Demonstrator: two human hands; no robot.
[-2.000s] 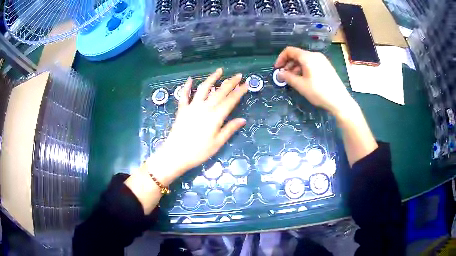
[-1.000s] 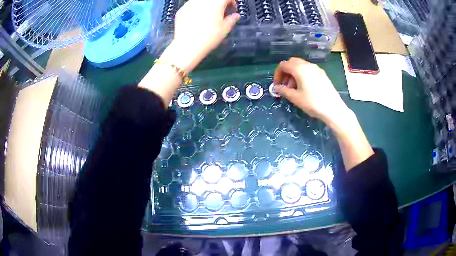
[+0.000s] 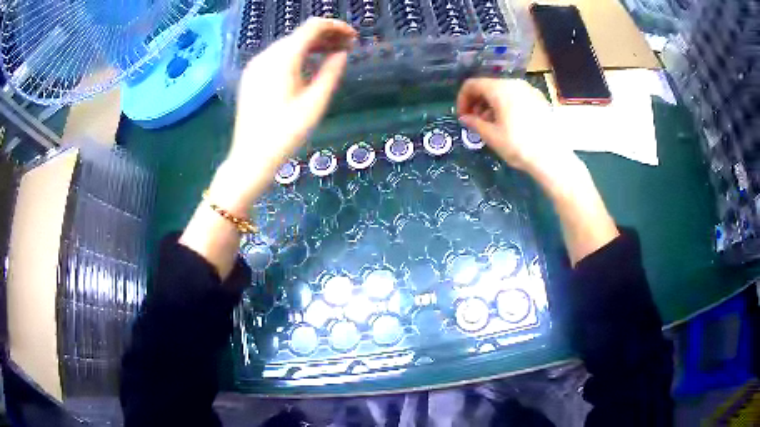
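A clear blister tray point(image 3: 537, 250) lies on the green bench. A row of several round silver-white parts with dark centres point(image 3: 360, 156) sits in its far pockets. Two rings point(image 3: 472, 313) show in the near right corner; glare blurs nearby pockets. My left hand point(image 3: 279, 96), bare with a bracelet, is raised before the source tray's near edge, thumb and fingers curved; whether it holds a part is unclear. My right hand point(image 3: 510, 121), bare, has curled fingers beside and partly over the row's rightmost part point(image 3: 472, 139); its grip is hidden.
The clear source tray stack point(image 3: 417, 67) holds tight dark-and-silver rows at the far side. Left are a fan with a blue base point(image 3: 177, 79), ridged clear trays point(image 3: 104, 250) and cardboard point(image 3: 40, 267). Right are a phone point(image 3: 572, 54), paper point(image 3: 612, 121) and a layered tray stack point(image 3: 733, 167).
My left hand went from over the blister tray up to the source tray, then back slightly towards me. My right hand stays near the row's right end. The view shifts slightly.
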